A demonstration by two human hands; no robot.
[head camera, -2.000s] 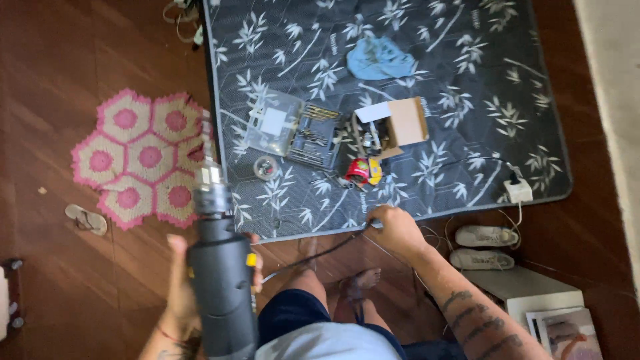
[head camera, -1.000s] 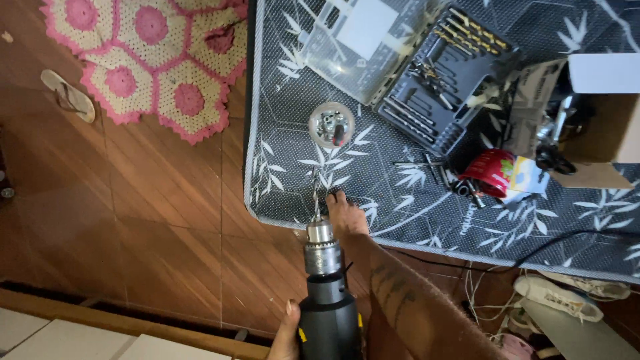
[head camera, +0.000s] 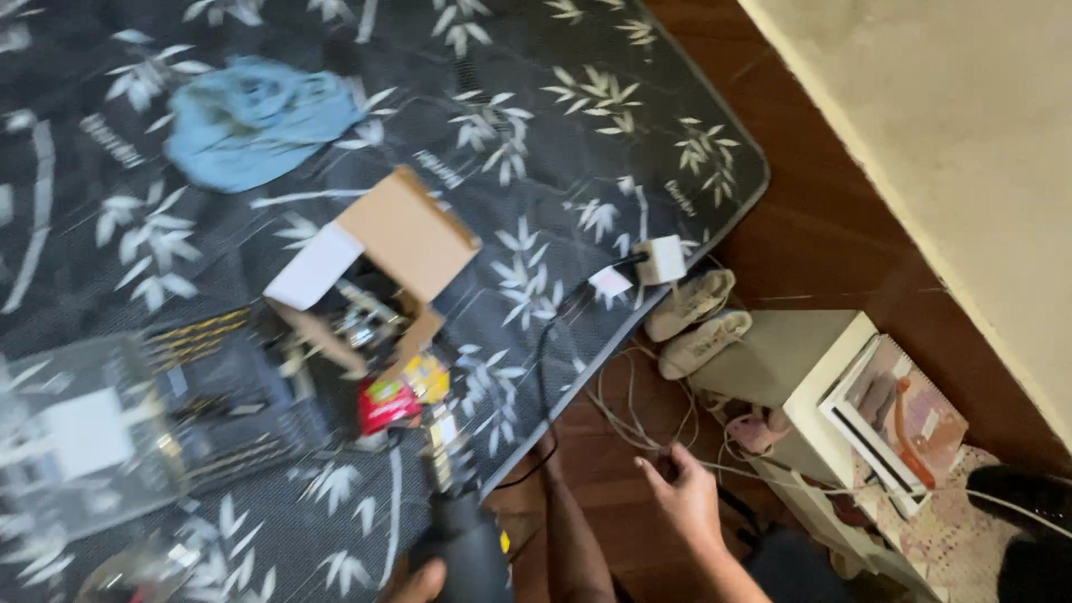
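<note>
My left hand (head camera: 419, 581), cut off by the bottom edge, grips a black power drill (head camera: 466, 544); its metal chuck (head camera: 444, 456) is blurred and points up over the mat's edge. My right hand (head camera: 687, 494) is beyond the mat, beside thin white cables (head camera: 628, 419), thumb and fingertips close to one cable; whether it pinches it is unclear. A cardboard box (head camera: 410, 234) holding metal parts lies open on the mat, with a red and yellow packet (head camera: 392, 405) against it. Left of it is an open case of drill bits (head camera: 226, 394).
The dark leaf-patterned mat (head camera: 578, 193) carries a blue cloth (head camera: 260, 121) and a white plug adapter (head camera: 660, 260) with a black cord. Light shoes (head camera: 703, 335), a white cabinet (head camera: 779, 352) and a spiral notebook (head camera: 904, 419) are at the right. A cream wall (head camera: 938, 126) borders the floor.
The view has swung widely to the right. My right hand has left the mat beside the drill's tip and is now by the white cables. The drill is still in my left hand.
</note>
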